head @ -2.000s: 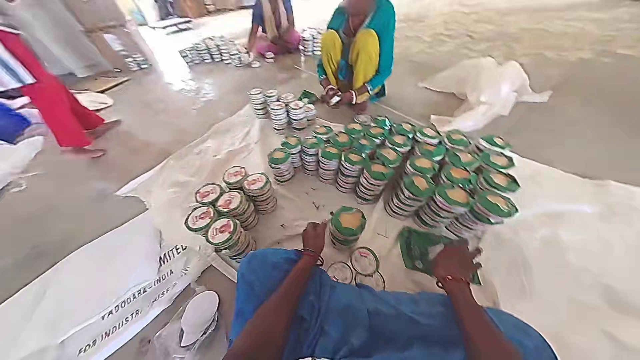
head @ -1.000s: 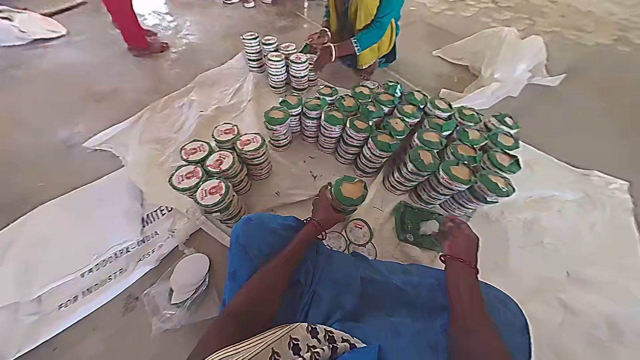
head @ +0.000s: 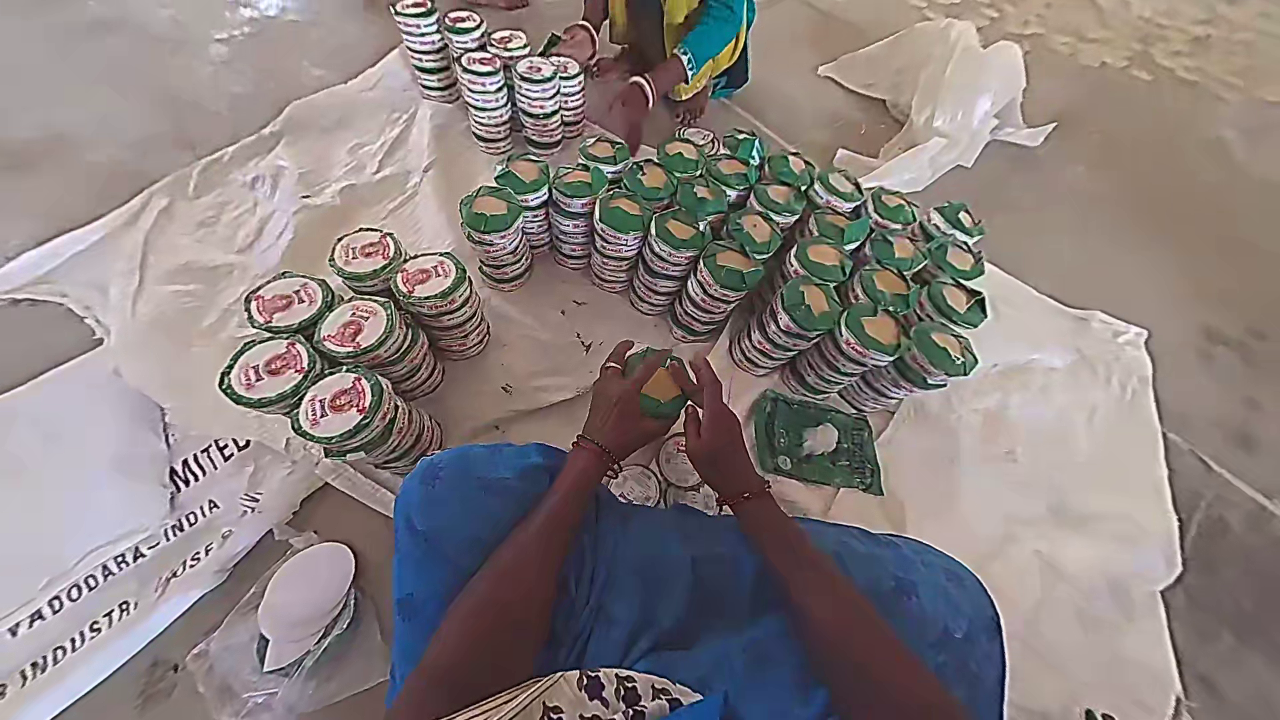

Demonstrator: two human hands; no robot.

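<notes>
My left hand (head: 628, 405) grips the side of a small round pack with a green wrapper and a tan patch (head: 662, 388) in front of my lap. My right hand (head: 712, 420) has its fingers raised at the pack's right edge; whether it holds the pack I cannot tell. Beneath my hands lie several round white-topped packs (head: 636, 485). Right of my right hand, a flat green printed wrapper (head: 815, 440) with a whitish patch lies on the sheet. Beyond my hands stand many stacks of round packs with green folded tops (head: 725, 268).
Stacks with white printed tops (head: 345, 403) stand at the left, with more stacks (head: 485, 90) farther back. Another person's hands (head: 632, 105) are beyond the green-topped stacks. A white sheet (head: 1050, 520) lies under the stacks. A plastic bag with a pale oval object (head: 305, 600) is at lower left.
My right hand has moved left from the green wrapper to the pack at my left hand. The other person's hand has reached toward the far green-topped stacks.
</notes>
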